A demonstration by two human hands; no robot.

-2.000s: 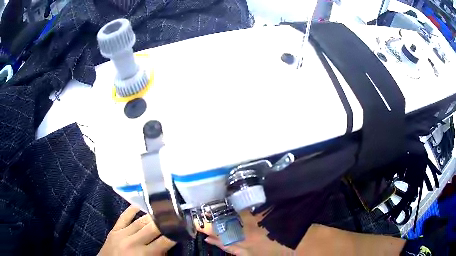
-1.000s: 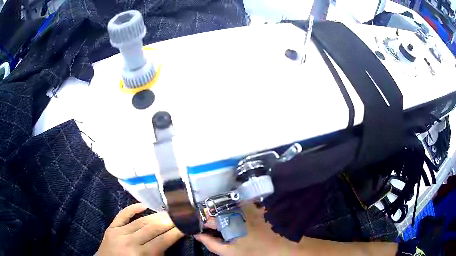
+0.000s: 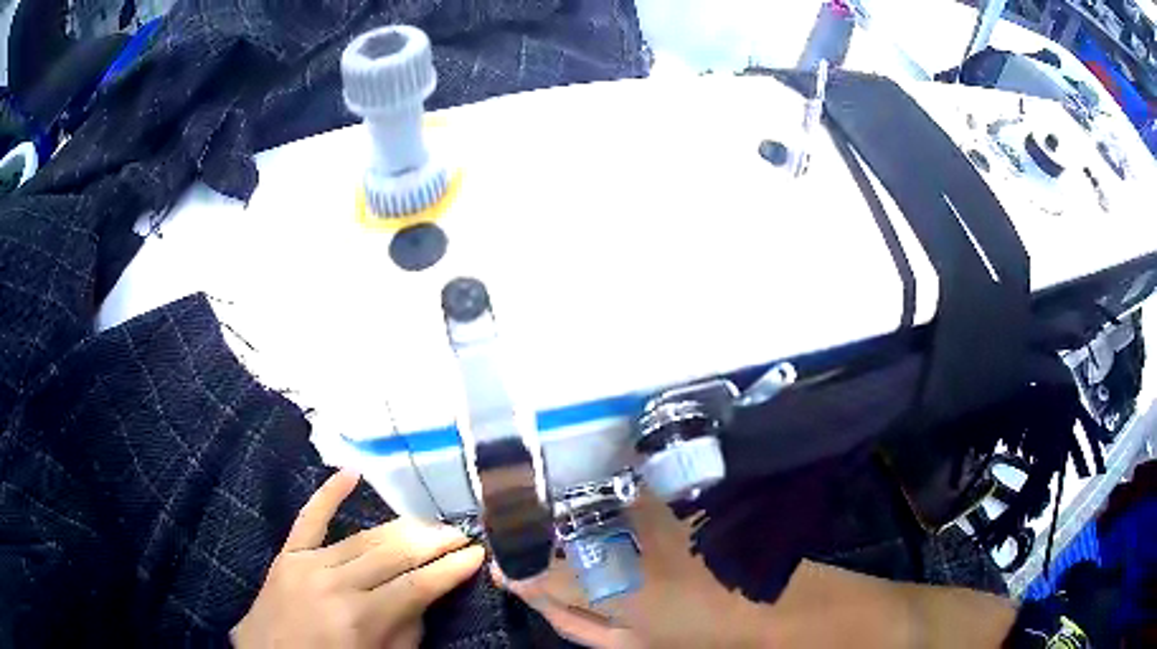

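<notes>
The white sewing machine head [image 3: 609, 241] fills the middle of the view. Dark checked fabric [image 3: 152, 456] lies left of it and under my hands. My left hand [image 3: 362, 571] rests on the fabric beside the needle area, fingertips pressed down at its edge. My right hand [image 3: 660, 583] lies at the needle area, partly hidden behind the grey cylinder [image 3: 604, 565], the tension dial [image 3: 685, 464] and the curved metal guard [image 3: 508, 494]. The needle and what the fingertips press are hidden.
A black band [image 3: 952, 241] wraps the machine arm, with dark fringed strips [image 3: 774, 507] hanging below it. Scissors with black loop handles [image 3: 1009, 475] lie to the right. A grey ribbed knob [image 3: 391, 89] stands on top of the head. More checked fabric lies behind the machine.
The machine has shifted right in view. My left hand's index finger is more spread and its fingertips are now more visible beside the needle area. My right hand stays by the needle.
</notes>
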